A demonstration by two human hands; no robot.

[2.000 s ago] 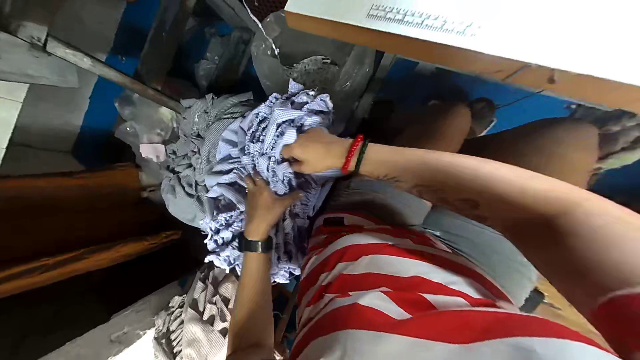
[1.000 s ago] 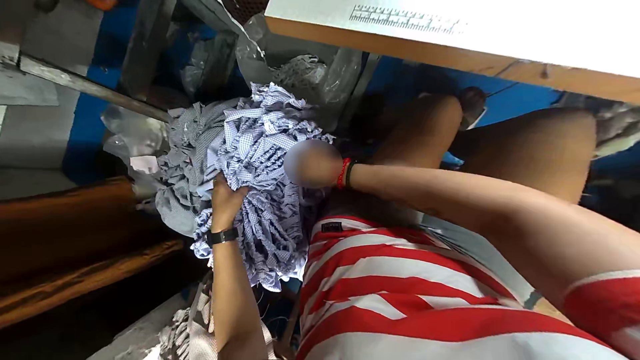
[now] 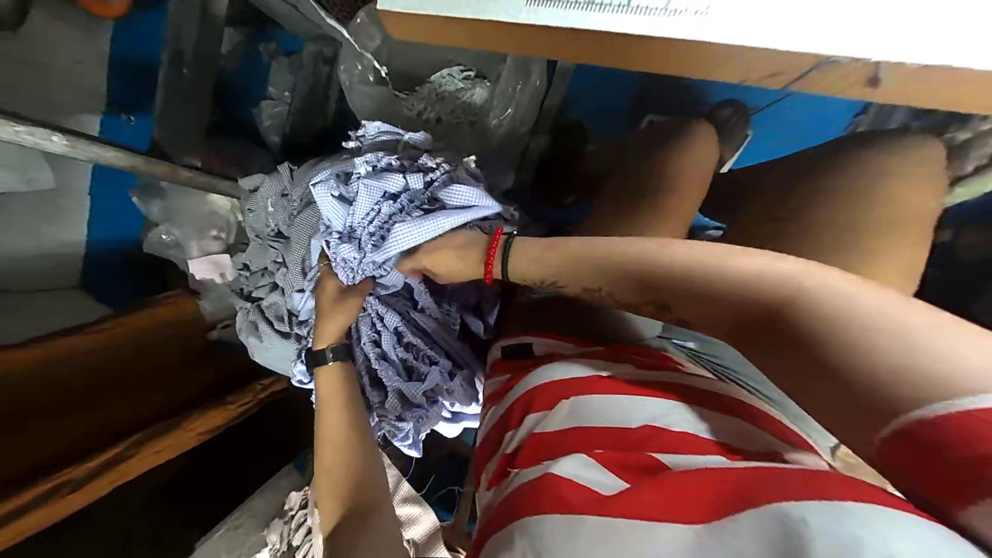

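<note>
A large bundle of blue-and-white checked fabric with gathered, ruffled edges (image 3: pixel 411 333) hangs in the middle of the head view. My left hand (image 3: pixel 339 298), with a black watch on its wrist, grips the bundle from below on its left side. From the right comes my right hand (image 3: pixel 446 256), wearing red and black bracelets; it is closed on the same fabric, close beside the left, and its fingertips are partly hidden in the folds. Grey checked fabric (image 3: pixel 271 271) lies against the bundle's left side.
A white tabletop with a wooden edge (image 3: pixel 682 58) spans the upper right. Behind the bundle is a clear plastic bag (image 3: pixel 515 93) with pale cloth scraps (image 3: pixel 457 93). A rod (image 3: pixel 124 159) crosses the upper left. Brown wooden boards (image 3: pixel 93 387) stand left; beige fabric (image 3: pixel 415 508) lies below.
Over the last second my right hand has moved left across the bundle, closer to my left hand. The fabric between the hands has bunched up, with a strip now lying over the right fingers.
</note>
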